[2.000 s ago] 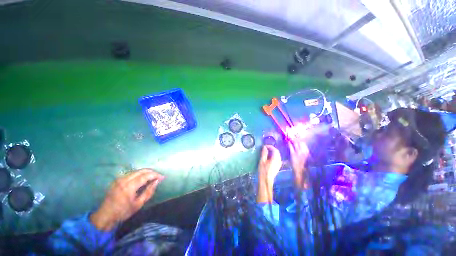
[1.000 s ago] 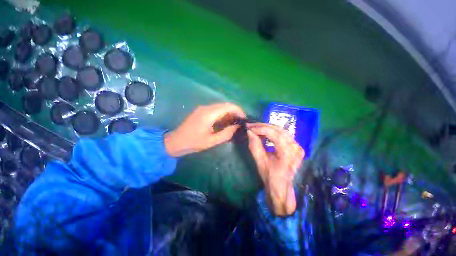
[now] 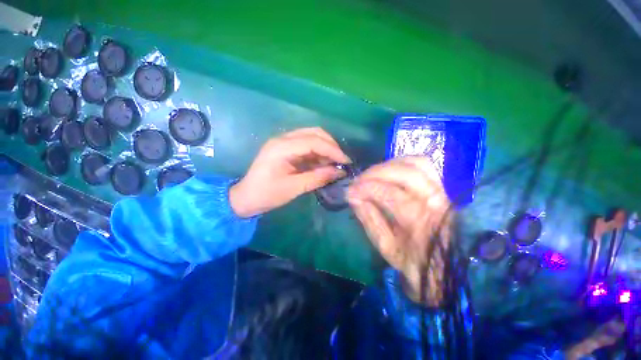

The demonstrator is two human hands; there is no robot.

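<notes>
My left hand (image 3: 288,172) pinches a round black housing (image 3: 333,195) at its upper rim, over the table edge. My right hand (image 3: 404,211) is at the right side of the same housing, with thumb and fingertips together at its rim; whether a small pin is between them cannot be seen. The housing is partly hidden by the fingers. A blue parts bin (image 3: 462,162) with a heap of silvery small pins (image 3: 420,140) stands just behind my right hand, which covers its near left part.
Many black housings (image 3: 121,112) on clear film lie at left. A clear blister tray (image 3: 42,242) with discs is low left. Several discs (image 3: 492,245) lie at right, near an orange fixture (image 3: 609,225), pink lights and another person's hand (image 3: 596,339).
The view has swung left since the first frame. Both hands have stayed together since one second ago; the housing between them now shows its face more. The bin appears slightly farther right.
</notes>
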